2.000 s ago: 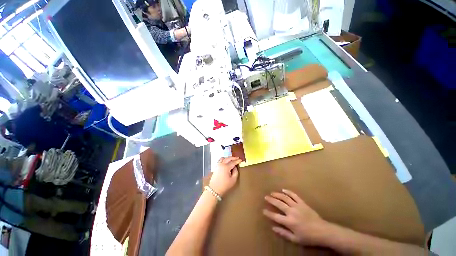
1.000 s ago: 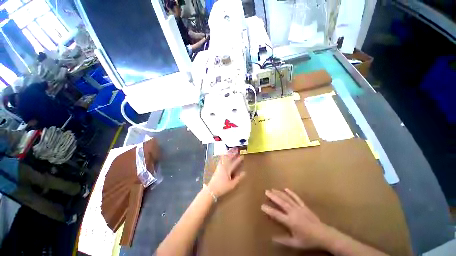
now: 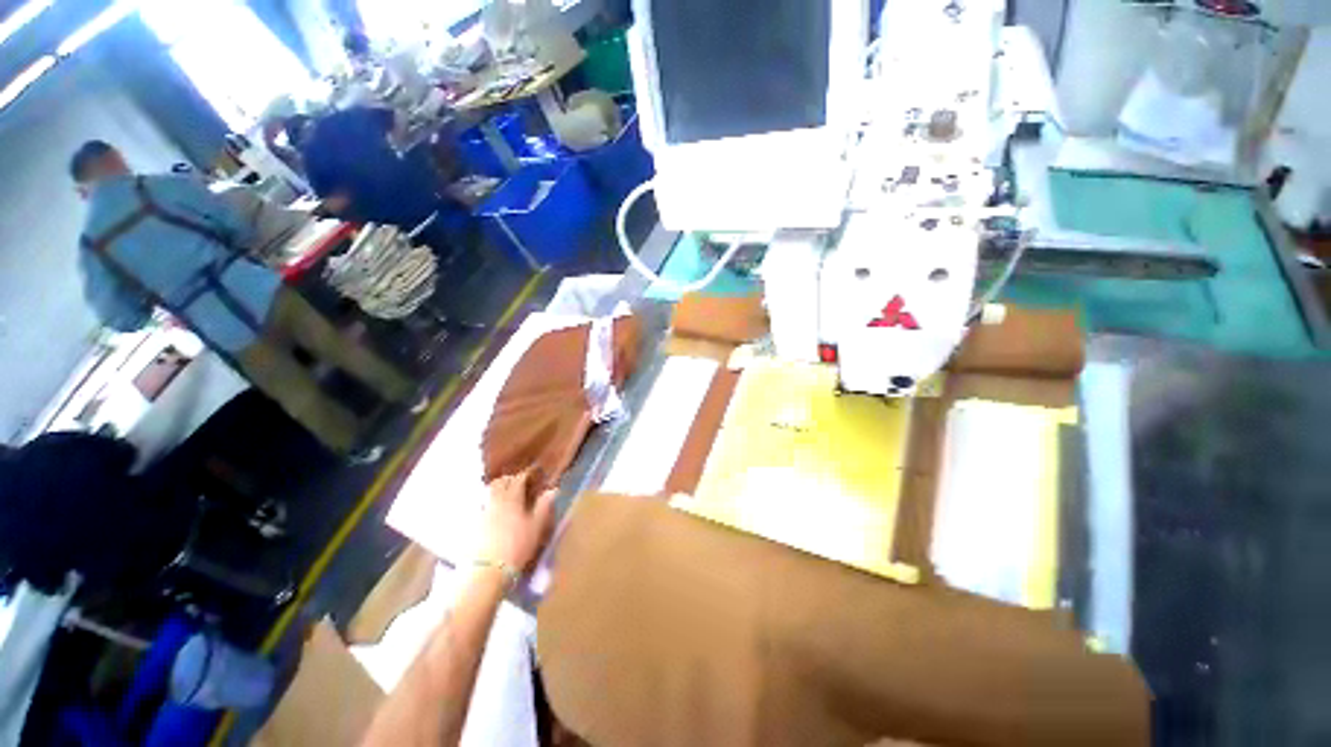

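Note:
My left hand [image 3: 514, 528] is at the lower edge of the fanned stack of small brown pieces [image 3: 537, 404], left of the table; its fingertips touch the stack, and whether they grip a piece cannot be told. My right hand is not in view. The large brown fabric panel [image 3: 818, 642] lies over the front of the template and hangs at the table's front. The yellow template flap [image 3: 803, 460] lies behind it, partly under the machine head [image 3: 905, 299]. Narrow reddish-brown strips show on both sides of the flap, with white template areas [image 3: 997, 496] beyond them.
The control screen [image 3: 742, 73] stands left of the head. The teal bed [image 3: 1153, 234] is behind. Large cut layers and white sheets [image 3: 511, 679] lie at the lower left. A person in a blue-grey shirt [image 3: 190, 256] stands far left, near blue bins [image 3: 540, 212].
The view has turned left. My left hand has left the machine head for the small brown stack. My right hand has gone out of view. The template has moved left relative to the head.

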